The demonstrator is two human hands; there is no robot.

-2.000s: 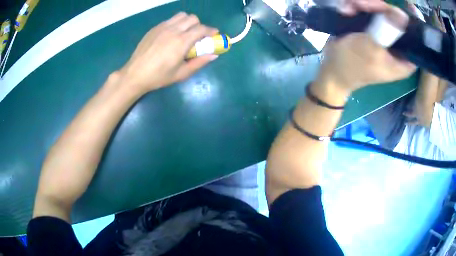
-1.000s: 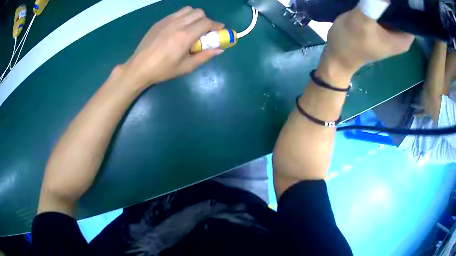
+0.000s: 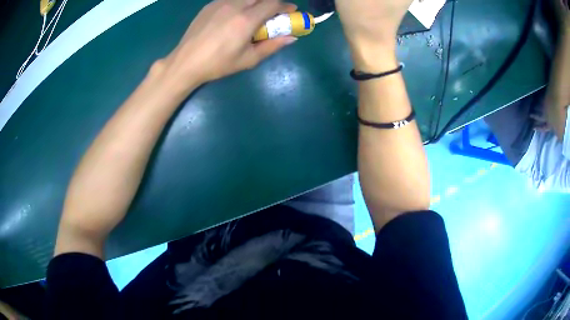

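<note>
A yellow handheld unit [image 3: 284, 26] with a pale label and blue ring lies on the green bench top. My left hand [image 3: 234, 34] holds its left end between thumb and fingers. A white cord loop [image 3: 323, 17] runs from its blue-ringed end toward my right hand. My right hand [image 3: 374, 19] is at the top edge and its fingers are cut off by the frame. A dark part, perhaps the electric screwdriver, shows just beside it; what the hand holds cannot be seen.
Small screws [image 3: 431, 47] lie on the bench right of my right hand, by a white sheet [image 3: 427, 11]. The black driver cable [image 3: 494, 84] crosses the bench's right side. A waiting unit [image 3: 45, 6] lies beyond the white strip [image 3: 62, 53]. Another person's arm [image 3: 558, 69] is at right.
My right hand has moved left and up, close to the unit, and the driver has mostly left view. The cable now lies across the bench. My left hand still holds the unit.
</note>
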